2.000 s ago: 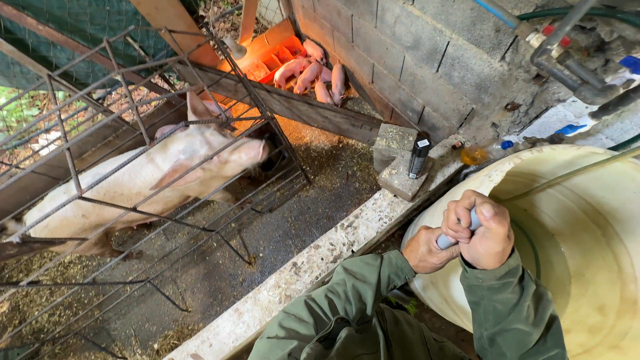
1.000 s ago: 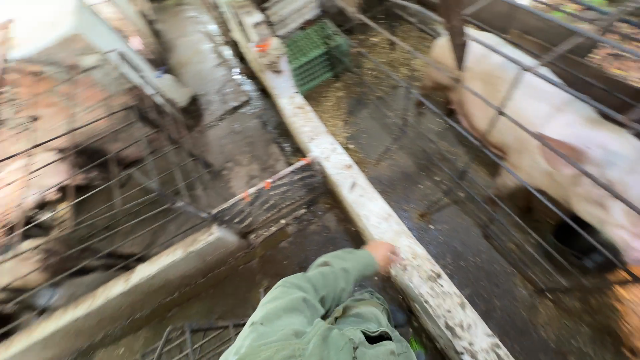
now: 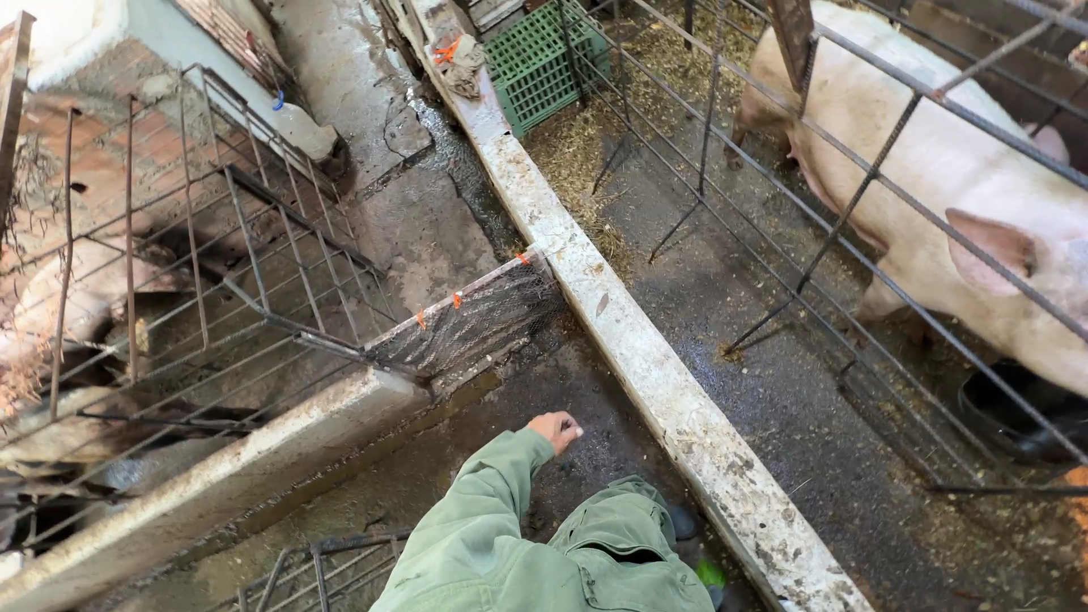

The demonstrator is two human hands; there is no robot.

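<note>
My left hand [image 3: 558, 431], in an olive-green sleeve [image 3: 493, 484], is over the wet concrete floor, left of a low whitish wall [image 3: 633, 340]. Its fingers look loosely curled, and no held thing shows; how far they are closed is unclear. It touches neither the wall nor the dark mesh panel [image 3: 476, 319] with orange ties, which stands up and left of it. My right hand is out of view. Below my left hand are my green trousers [image 3: 625, 527].
A large pale pig [image 3: 918, 127] stands behind a rebar fence [image 3: 837, 229] at right, beside a black tub [image 3: 1011, 408]. At left, more pigs [image 3: 76, 289] lie behind a metal barrier [image 3: 255, 314] on a low wall [image 3: 212, 467]. A green plastic crate [image 3: 544, 68] is at the top.
Two seconds ago both hands gripped a grey handle-like thing over a pale tub. One second ago my left hand was at the low wall; now it is off it. The view has swung widely.
</note>
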